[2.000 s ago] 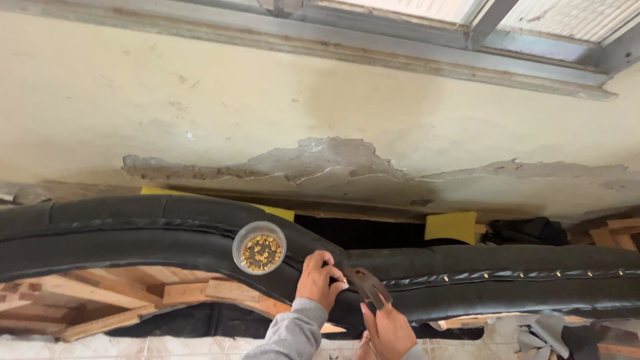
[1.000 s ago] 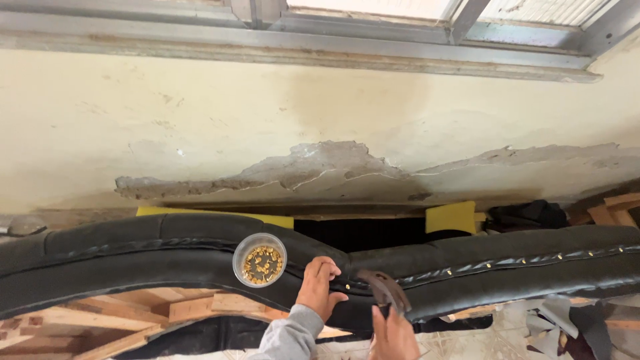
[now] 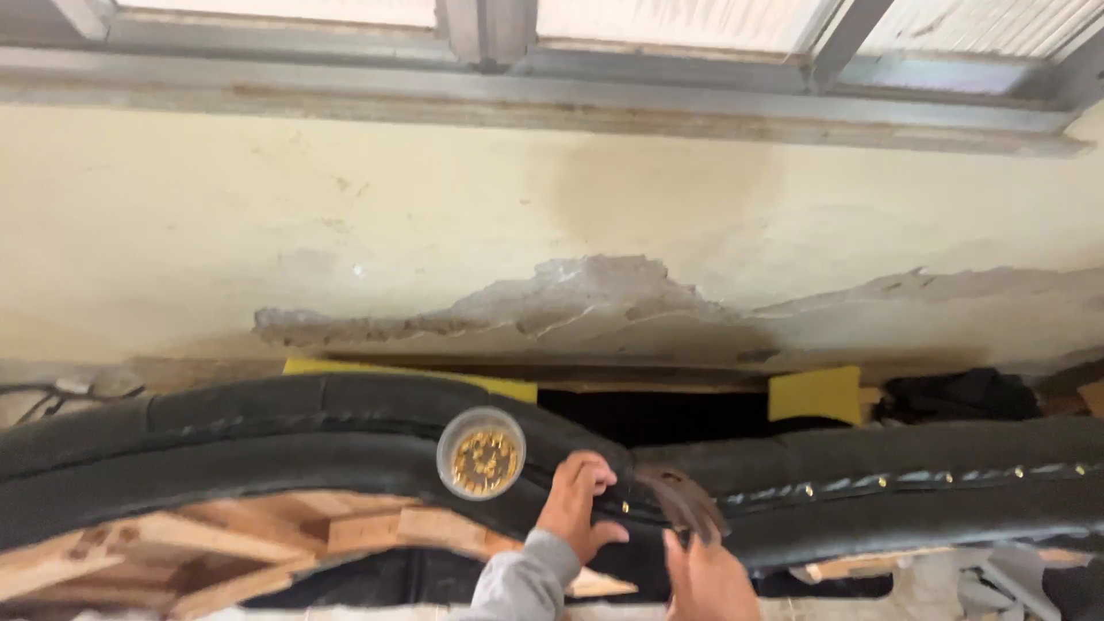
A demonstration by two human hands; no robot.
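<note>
My right hand (image 3: 709,580) grips a hammer (image 3: 683,502), its slightly blurred head over the black upholstered edge (image 3: 362,461) of a wooden furniture frame. Just left of the hammer head, a brass-coloured tack (image 3: 625,507) stands at the seam. My left hand (image 3: 582,509) rests beside that tack, thumb and fingers apart, holding nothing. A clear round plastic tub (image 3: 442,457) of brass-coloured tacks (image 3: 486,463) sits on the upholstery, left of my left hand. Farther right, several tacks (image 3: 882,482) are spaced along the seam.
Yellow foam pieces (image 3: 815,395) lie between the upholstery and the wall (image 3: 431,207), whose plaster is peeling. Bare wooden slats (image 3: 216,539) show below the padding. Dark cloth (image 3: 964,394) is at the right, grey scraps (image 3: 1018,578) on the floor. A window frame (image 3: 604,78) runs above.
The fingers of my left hand, close together at the seam two seconds ago, have spread away from the tack. The hammer remains beside it in my right hand.
</note>
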